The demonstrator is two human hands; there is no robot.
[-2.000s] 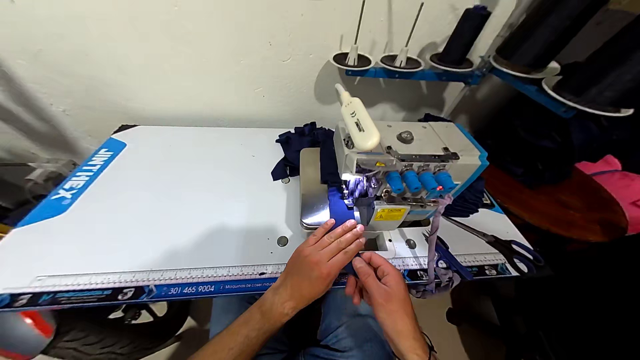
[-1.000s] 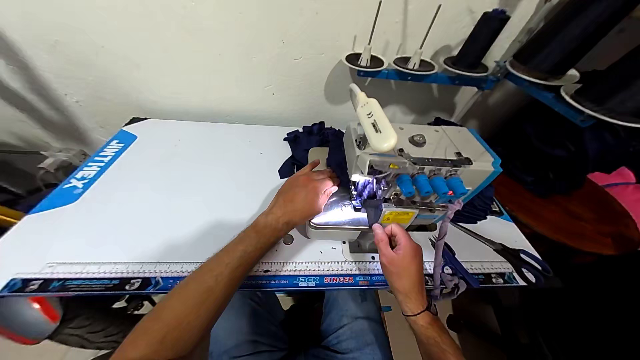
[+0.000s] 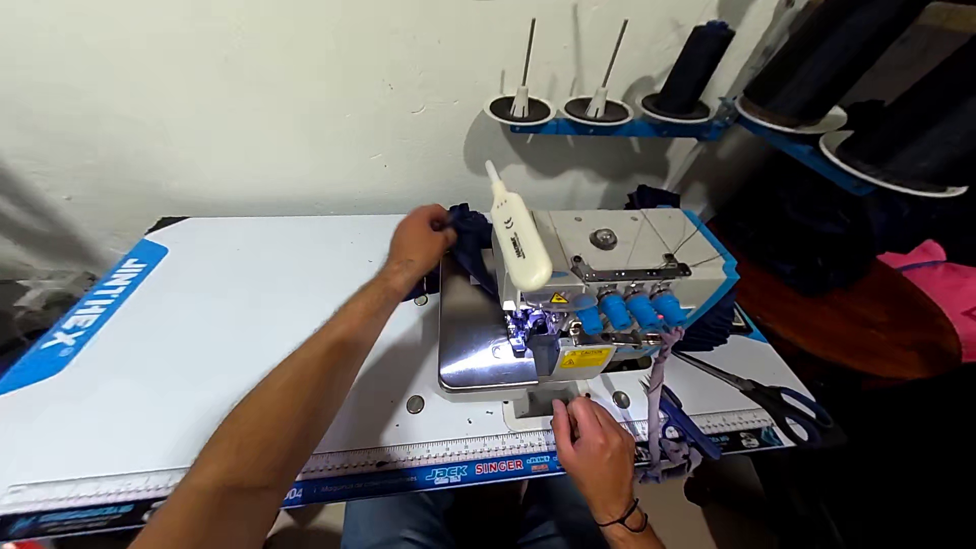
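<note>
My left hand (image 3: 421,238) grips the dark navy fabric (image 3: 474,242) bunched behind the metal plate, at the back left of the overlock sewing machine (image 3: 610,259). The lit needle area (image 3: 528,328) shows no hand beside it. Near the table's front edge, my right hand (image 3: 593,442) is curled in front of the machine; its fingertips are close together and I cannot tell whether they pinch anything. The polished metal cloth plate (image 3: 488,351) lies bare at its front. A white lamp (image 3: 522,240) is attached to the machine's head.
Scissors (image 3: 762,396) and a blue-handled tool (image 3: 686,427) lie at the right front, by a hanging fabric strip (image 3: 657,404). A ruler tape (image 3: 427,451) runs along the table's front edge. Thread cones (image 3: 695,72) stand on a rack above. Pink cloth (image 3: 934,286) lies on a brown seat.
My left hand has moved back from the plate beside the needle area to the fabric behind. My right hand has come down toward the table's front edge, away from the needle area.
</note>
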